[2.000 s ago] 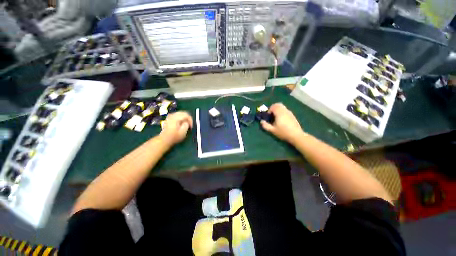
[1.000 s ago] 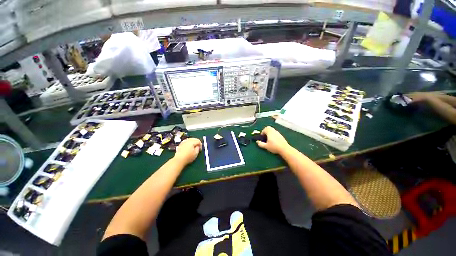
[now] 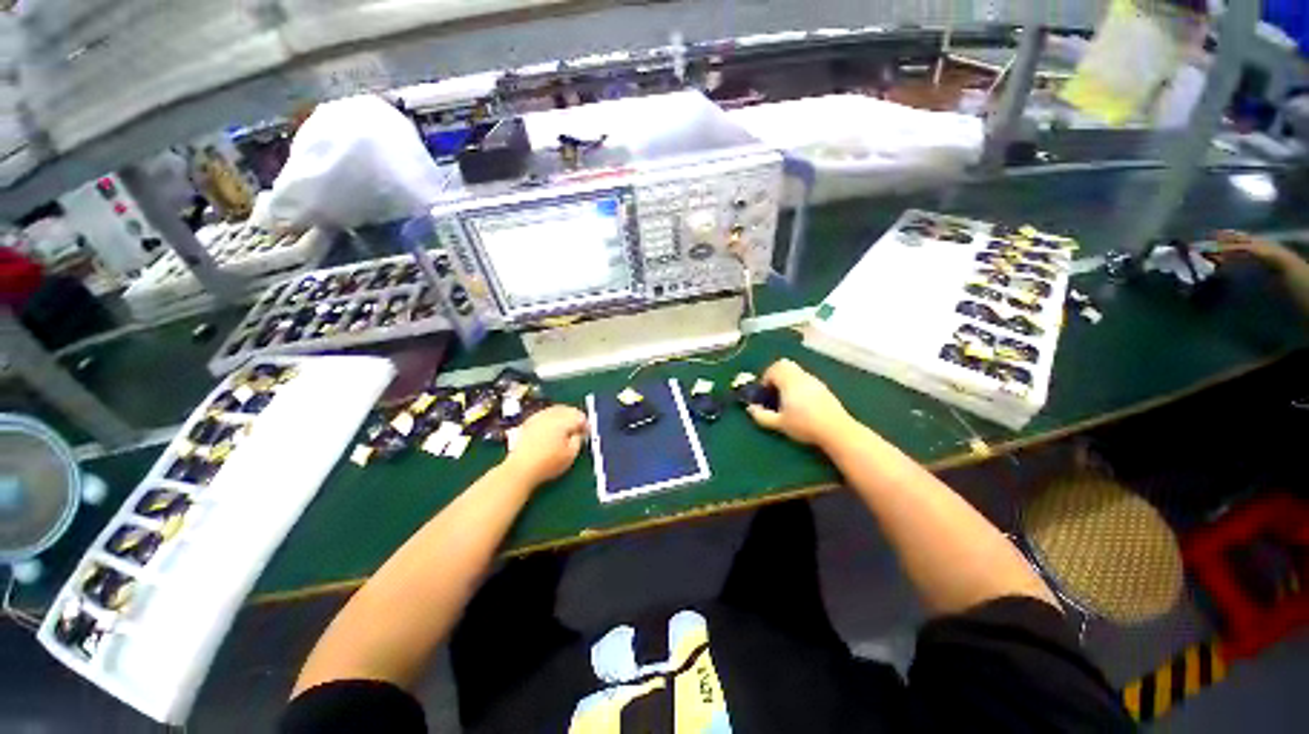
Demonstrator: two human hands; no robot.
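A black smartwatch unit with a white tag (image 3: 636, 412) lies on the upper part of the dark test pad with a white border (image 3: 648, 466). A second tagged unit (image 3: 705, 402) lies just right of the pad. My right hand (image 3: 798, 403) has its fingers on a third tagged black unit (image 3: 752, 390) on the green mat. My left hand (image 3: 547, 442) rests on the mat left of the pad, fingers curled; whether it holds anything is hidden. A pile of loose tagged units (image 3: 448, 417) lies beyond it to the left.
The radio communication tester (image 3: 617, 241) stands behind the pad on a beige stand (image 3: 632, 344), with a thin cable at its right. A white blister tray (image 3: 237, 531) lies left, stacked white trays (image 3: 919, 316) right. Another person's hand (image 3: 1246, 247) shows far right. A round stool (image 3: 1103, 549) stands below.
The head view has tilted up since the first frame, showing shelving and more bench. My hands and the units stay in nearly the same places.
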